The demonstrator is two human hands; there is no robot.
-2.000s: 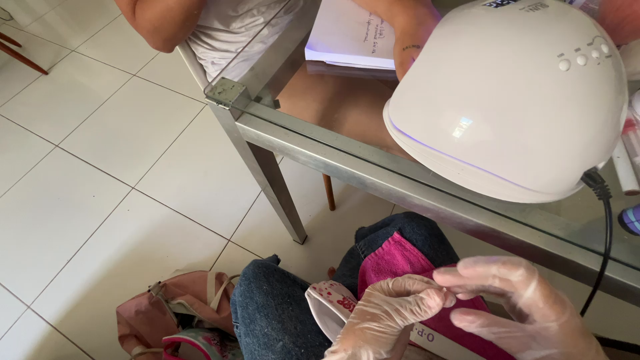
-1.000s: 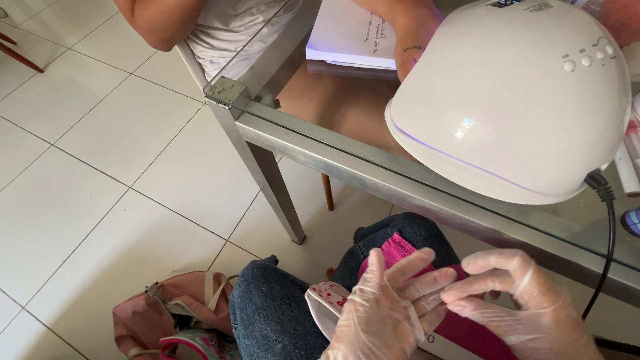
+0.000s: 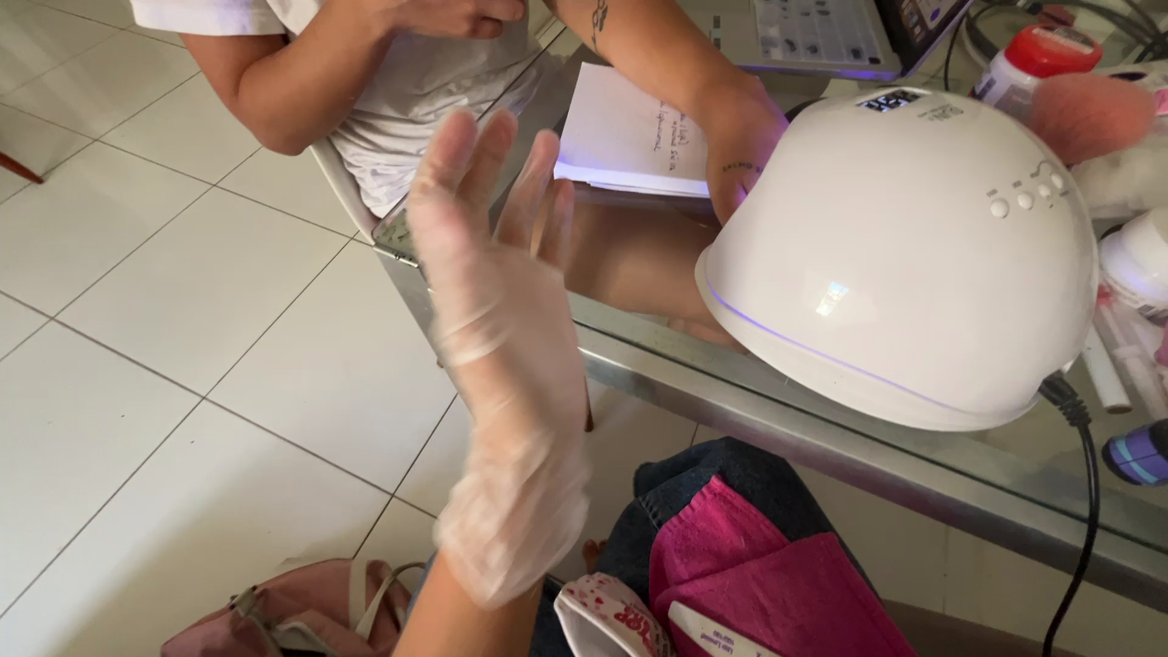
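My left hand (image 3: 511, 301), in a thin translucent glove, is raised at the centre with its fingers pointing up and apart; it holds nothing. It is slightly blurred. My right hand is out of view. To the right of the raised hand, a white nail-curing lamp (image 3: 903, 265) stands on the glass table, glowing violet along its lower rim. Another person's hand (image 3: 744, 151) reaches to the far side of the lamp; its fingers are hidden. On my lap lie a magenta cloth (image 3: 776, 584), a white nail file (image 3: 712, 634) and a patterned white item (image 3: 611, 611).
The metal table edge (image 3: 693, 401) crosses between my lap and the lamp. A notebook (image 3: 630, 137) and a laptop (image 3: 812, 36) lie beyond. A red-lidded jar (image 3: 1049, 59), a pink brush (image 3: 1090, 119) and a black cable (image 3: 1086, 529) are at right. A pink bag (image 3: 292, 611) is on the floor.
My left hand has risen from above my lap to the centre, away from my right hand. My right hand has left the view. The view has shifted.
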